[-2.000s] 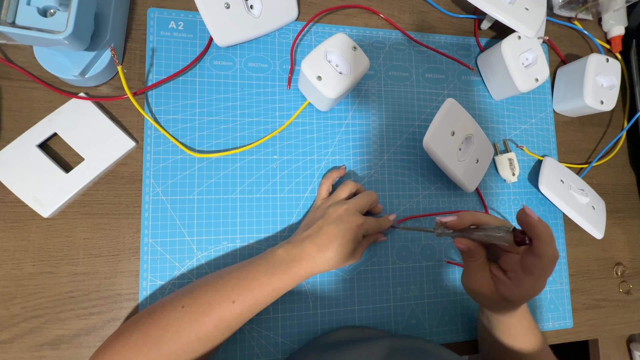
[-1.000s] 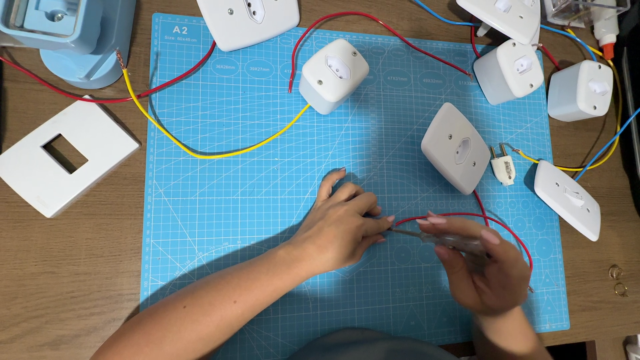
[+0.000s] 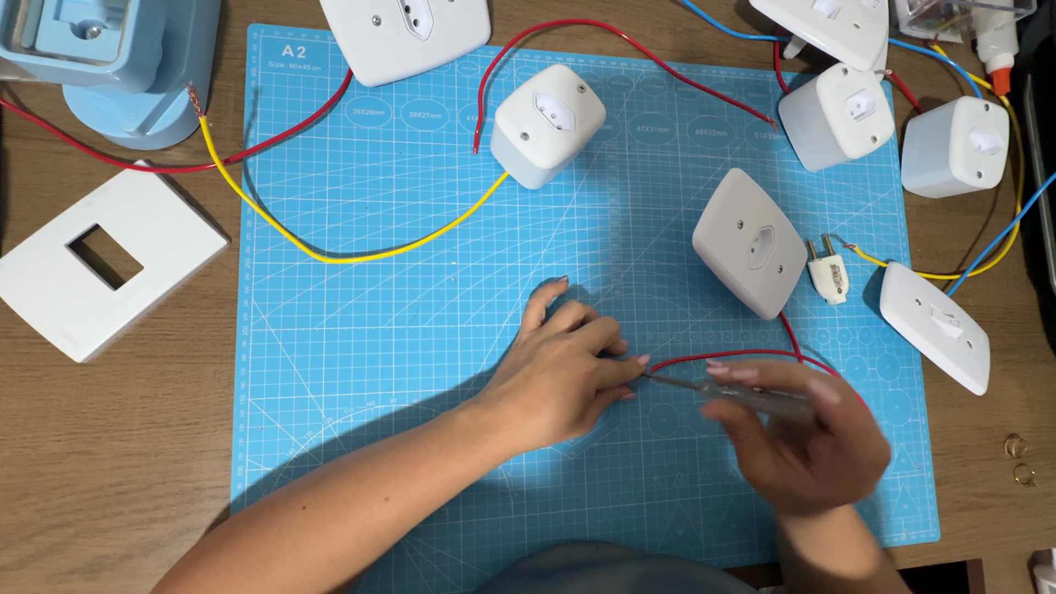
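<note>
My left hand (image 3: 569,371) lies low over the blue cutting mat (image 3: 396,313), its fingers bent round a small thing they mostly hide. My right hand (image 3: 804,429) grips a screwdriver with a clear handle (image 3: 755,400); the blade points left and meets the left fingertips. A red wire (image 3: 726,355) runs from beside those fingertips to the right, past a second red wire from under a white socket plate (image 3: 751,243). A white two-pin plug (image 3: 828,277) lies right of that plate. The right hand is slightly blurred.
White box sockets (image 3: 549,124) (image 3: 835,115) (image 3: 954,147) stand behind, with yellow (image 3: 355,260), red and blue wires. A switch plate (image 3: 935,328) lies right, a plate with a rectangular opening (image 3: 173,223) left, beside a light blue device (image 3: 148,107). Two rings (image 3: 1024,474) lie far right.
The fingers of my right hand have shifted around the screwdriver handle, whose red end showed two seconds ago and is now hidden. My left hand has stayed in place.
</note>
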